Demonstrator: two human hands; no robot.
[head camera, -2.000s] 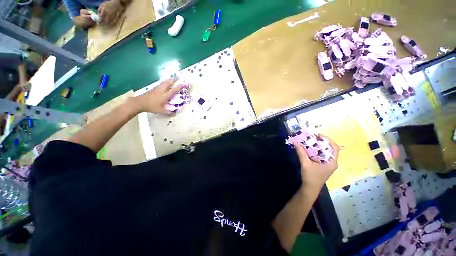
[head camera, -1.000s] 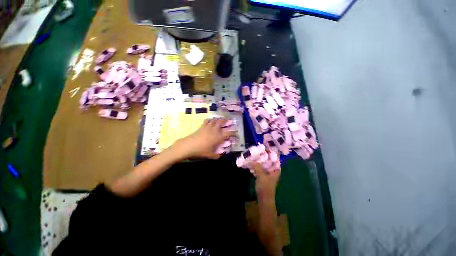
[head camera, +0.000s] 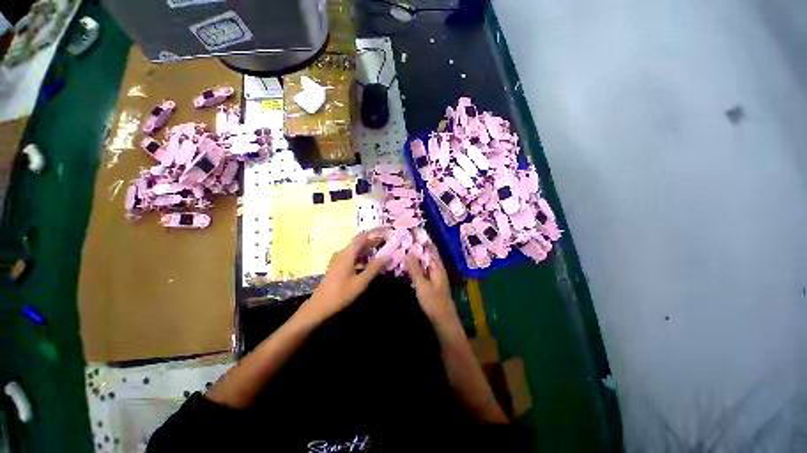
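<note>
Several pink device units (head camera: 400, 205) lie in a column on the right side of the perforated fixture plate (head camera: 257, 217). My left hand (head camera: 348, 268) is at the near end of this column, with fingers around pink units. My right hand (head camera: 429, 276) is close to its right, fingers also on pink units. The units between my hands are bunched and partly hidden by my fingers. The yellow pad (head camera: 310, 232) lies left of the column, with small black squares (head camera: 340, 195) along its far edge.
A blue tray (head camera: 449, 237) heaped with pink units is right of the plate. A pink pile (head camera: 190, 164) lies on brown sheet (head camera: 150, 292) at left. A taped box (head camera: 332, 115), black mouse (head camera: 374, 106) and grey machine housing (head camera: 221, 35) are beyond.
My right hand with its pink units has moved left from beside the blue tray to the plate's near right edge. My left hand has come beside it. Earlier, my left hand was on the other perforated plate.
</note>
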